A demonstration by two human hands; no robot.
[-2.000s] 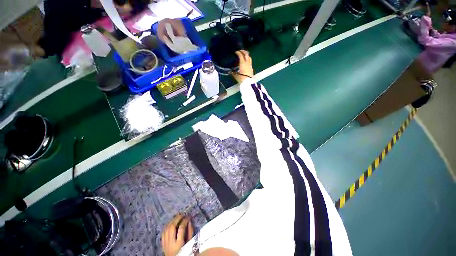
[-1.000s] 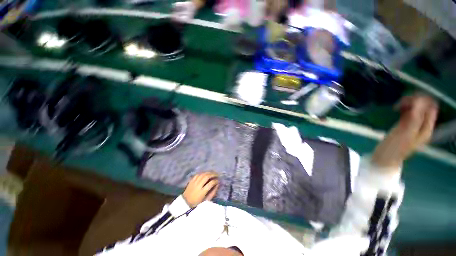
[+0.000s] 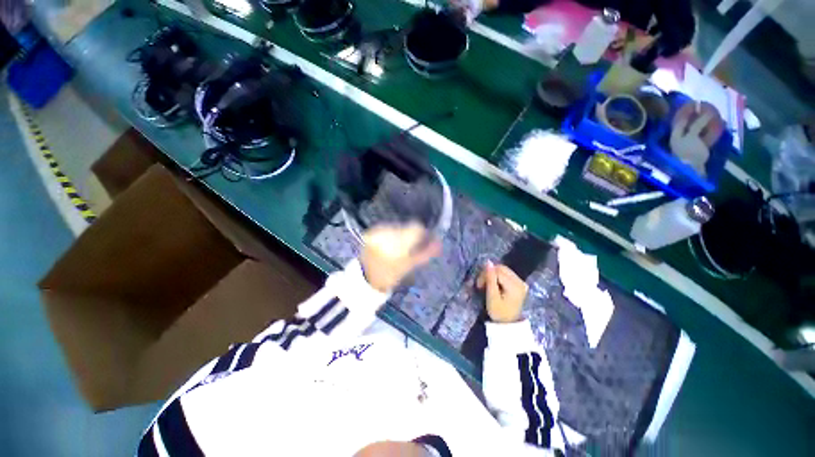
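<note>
A black headset [image 3: 393, 189] with a silver-grey headband frame is at the left end of the dark work mat [image 3: 617, 366]. My left hand [image 3: 395, 256] is blurred and holds the near side of this headset; its fingertips are hard to make out. My right hand [image 3: 505, 293] is over the middle of the mat, beside the black strip [image 3: 529, 256], with its fingers curled in and nothing visible in them. A crumpled white cloth [image 3: 585, 290] lies on the mat to the right of my right hand.
More headsets [image 3: 246, 120] lie heaped on the bench at left. An open cardboard box [image 3: 152, 294] stands below. Across the white rail are a white fluffy wad [image 3: 541, 161], a yellow box-like item [image 3: 610, 172], a white bottle [image 3: 666, 223] and a blue parts tray [image 3: 585, 134]. Headsets sit on the conveyor [image 3: 435, 43].
The view has swung left. My left hand has moved from the mat's front edge onto the headset. My right hand has come back from beyond the rail to over the mat.
</note>
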